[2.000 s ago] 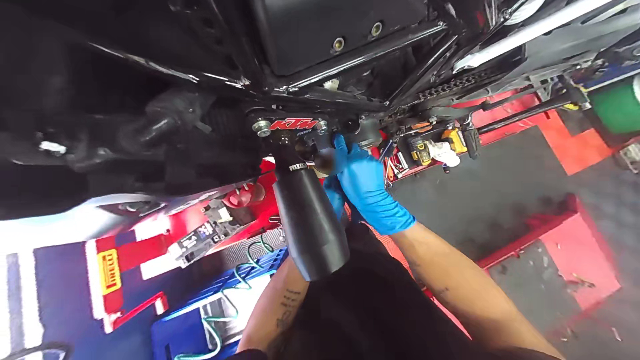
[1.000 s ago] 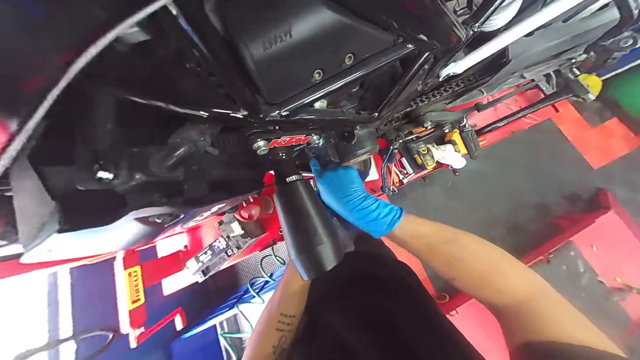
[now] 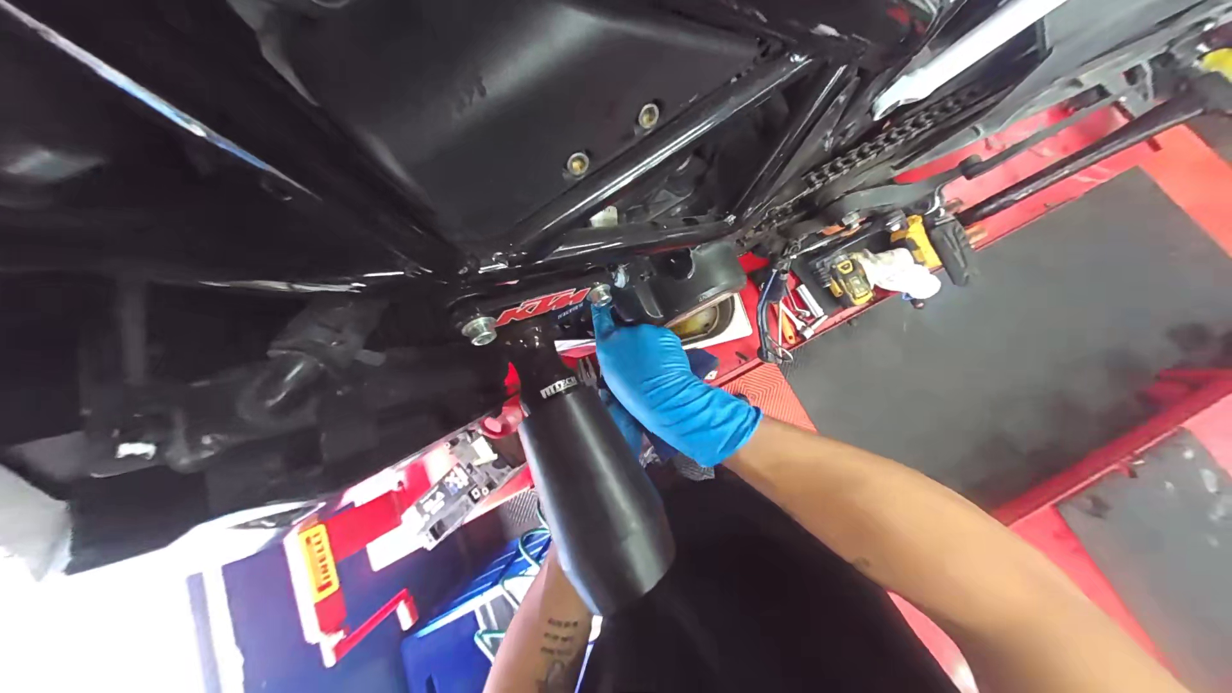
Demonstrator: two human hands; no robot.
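My right hand (image 3: 669, 395), in a blue glove, has a fingertip against a silver bolt (image 3: 600, 295) at the right end of a black bracket with red KTM lettering (image 3: 544, 307). Another bolt (image 3: 478, 330) sits at the bracket's left end. A matte black cylindrical cover with a metal clamp (image 3: 597, 500) hangs down beside my hand. Most of my left hand (image 3: 624, 423) is hidden behind that cover; a bit of blue glove shows, and its forearm comes up from below. Right of the bolt is a black curved housing (image 3: 707, 274).
Above run the black frame tubes (image 3: 664, 140) of a motorcycle, with a drive chain (image 3: 885, 140) at the right. Yellow and black power tools (image 3: 849, 279) lie on a red surface beside a white cloth (image 3: 900, 272). A blue case (image 3: 452, 635) stands below left.
My right hand has shifted from beside the black housing, and its fingertip now meets the bracket's right bolt. The view has moved somewhat.
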